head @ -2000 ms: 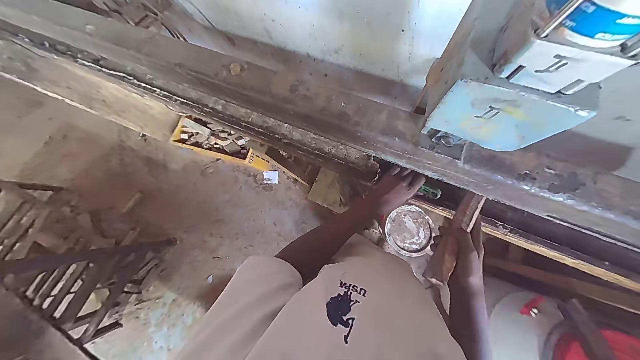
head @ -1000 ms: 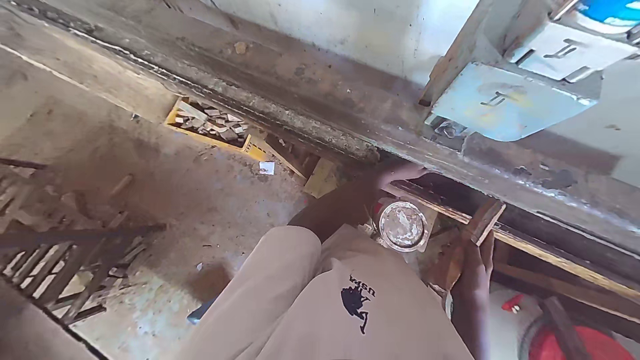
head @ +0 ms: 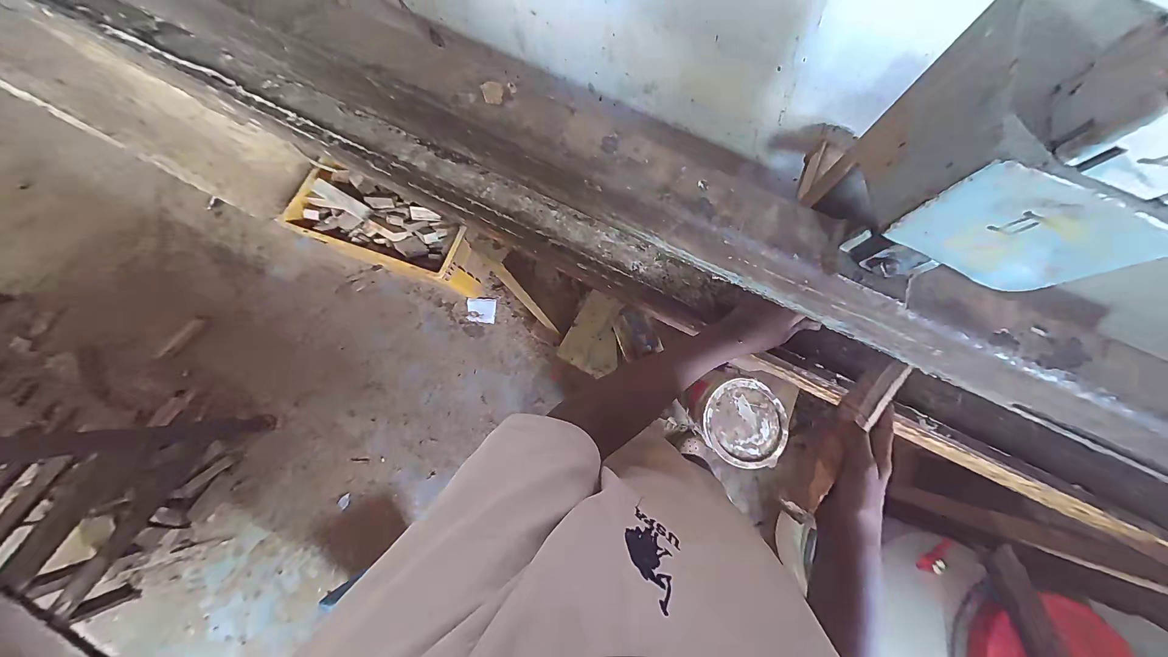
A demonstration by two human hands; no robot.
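Note:
My left hand (head: 776, 324) reaches into the dark gap under the edge of the worn wooden bench (head: 584, 205), its fingers partly hidden there. Whether it holds anything does not show. To its right, my right hand (head: 867, 447) is closed on a piece of wood (head: 881, 397), which stands tilted against the light-edged wooden rail (head: 985, 465) beneath the bench edge. Between my forearms and lower down is a round, paint-stained lid on a container (head: 745, 422).
A yellow crate (head: 365, 251) of wood offcuts stands on the floor at the bench's foot. Slatted wood (head: 109, 493) lies at the lower left. A pale blue metal box (head: 1040, 224) stands on the bench, and a red object (head: 1049, 625) is at the lower right.
My left hand has moved away from the rail's left end, where it lay one second ago, further right into the gap. My right hand still grips the piece of wood.

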